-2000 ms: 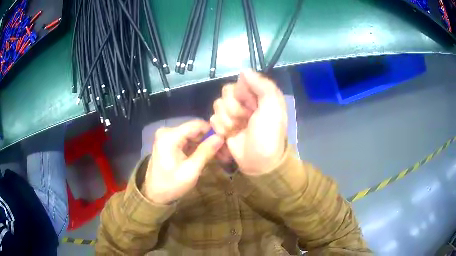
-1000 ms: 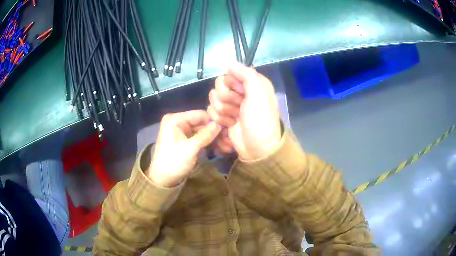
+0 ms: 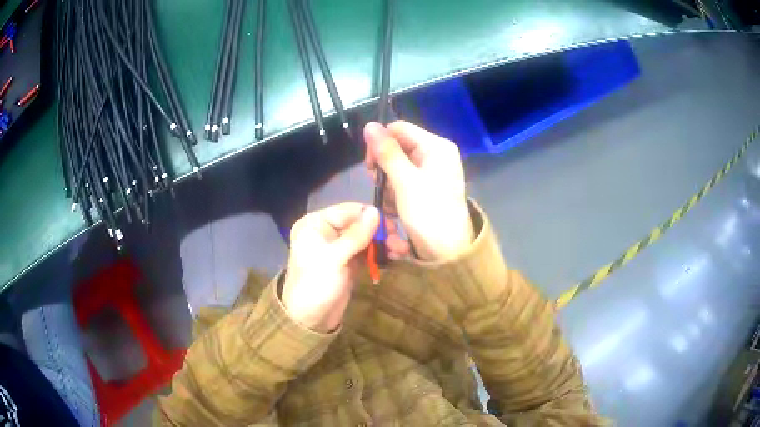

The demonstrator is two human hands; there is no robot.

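Observation:
A black cable [image 3: 386, 67] runs from the green bench down into my hands, over my lap. My right hand [image 3: 425, 188] is closed around it, thumb on top. My left hand [image 3: 332, 258] pinches a small blue piece [image 3: 382, 227] at the cable's near end. A thin red sleeve [image 3: 373, 263] sticks out below my left fingertips. Fingers hide part of the blue piece and the cable end. Other black cables [image 3: 112, 108] lie on the bench at left, silver tips hanging over its edge, with several more between them and my hands.
The green bench [image 3: 200, 75] crosses the top. A black tray [image 3: 50, 50] with blue and red pieces is at far left. A blue bin [image 3: 500, 142] is beyond the bench edge at right. A red stool [image 3: 125, 325] and a person's clothed leg [image 3: 54, 342] are at lower left.
The view has shifted right. My hands have opened out from their tight overlap, so the held cable, the blue piece and the red sleeve now show between them.

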